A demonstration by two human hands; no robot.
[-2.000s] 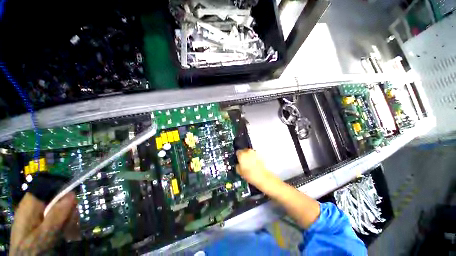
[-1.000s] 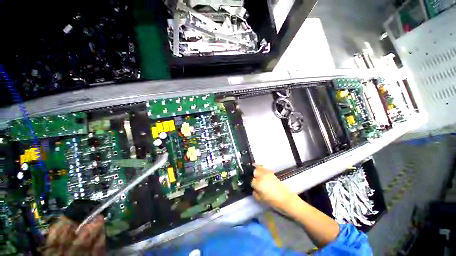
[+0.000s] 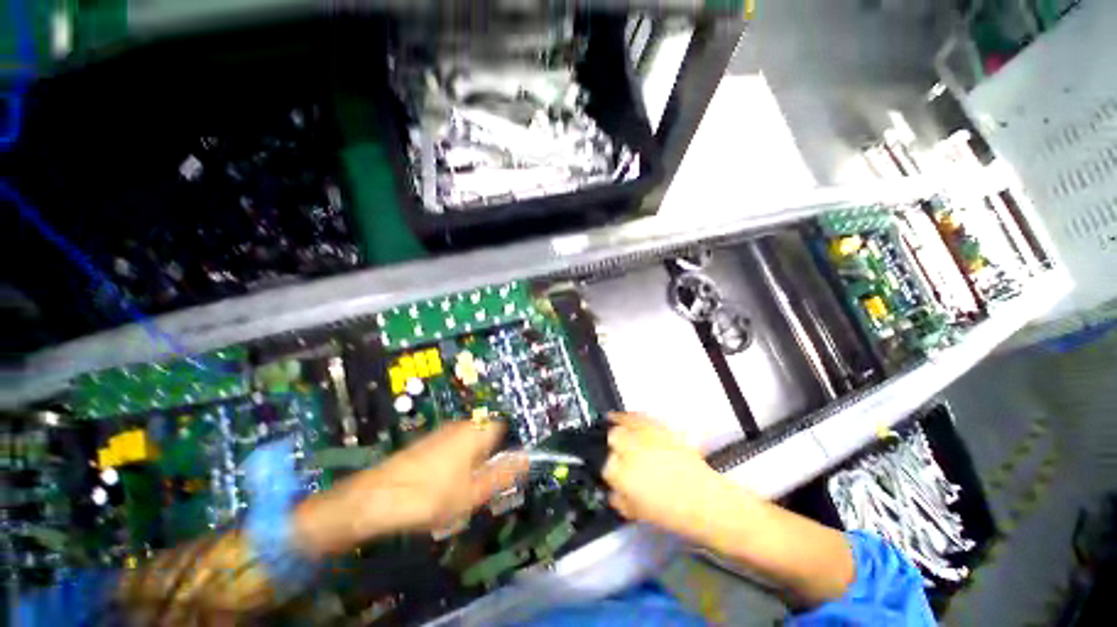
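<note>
A green circuit board (image 3: 521,367) with yellow blocks and small round cans lies in a black carrier (image 3: 593,361) on the conveyor. My left hand (image 3: 453,472), with a light blue wrist strap, reaches over the lower part of this board. A pale flat cable (image 3: 554,457) sticks out of its fingers to the right, low over the board; its far end is blurred. My right hand (image 3: 649,472) is at the carrier's lower right corner, its fingertips against dark material. Whether it grips anything is hidden.
Another board (image 3: 184,429) lies at left, partly under my left arm. More boards (image 3: 884,288) are far right. Metal rails (image 3: 429,276) edge the line. Behind stand a black cable bin (image 3: 539,217) and a dark component bin (image 3: 233,196). A white lead bundle (image 3: 904,502) sits lower right.
My left hand has moved right with the cable, from the left board to the middle board. The cable's free end now points toward my right hand, which stays near the carrier's lower right corner.
</note>
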